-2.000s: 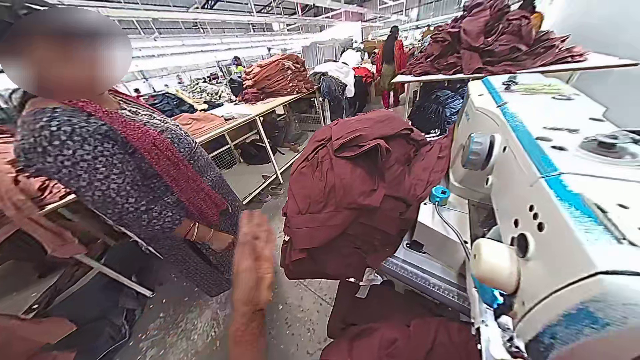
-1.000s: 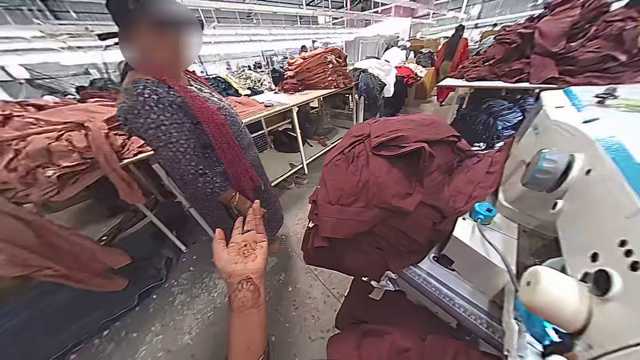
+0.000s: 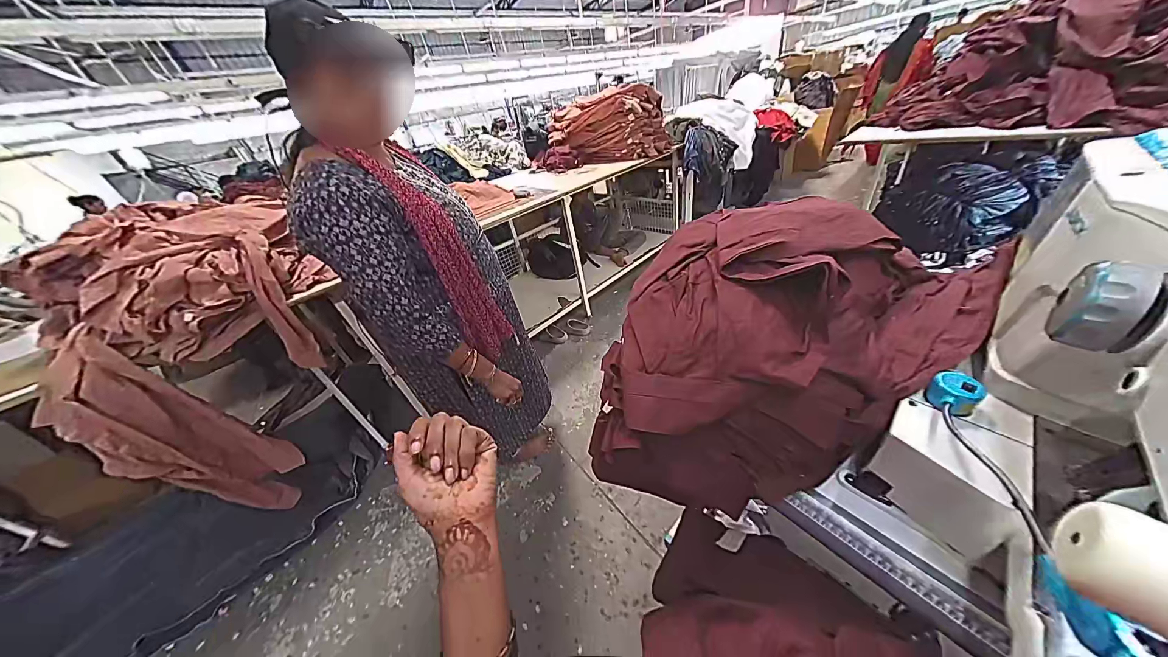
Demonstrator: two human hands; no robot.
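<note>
My left hand is raised palm up in the lower middle, its fingers curled in with nothing visible in them; a reddish-brown pattern marks the wrist. To its right, a big heap of maroon garments lies against the bed of a white sewing machine. More maroon cloth hangs or lies below the heap. A blue-capped part with a cable and a cream rounded part stand at the machine's near side. My right hand is not in view.
A person in a patterned dress stands just beyond my hand. Salmon-coloured garments overhang a table at left. A long table bears rust-coloured clothes behind. More maroon garments are piled on a table at back right.
My left hand was held out with its fingers extended a second ago; the fingers are now curled in. The view has swung left.
</note>
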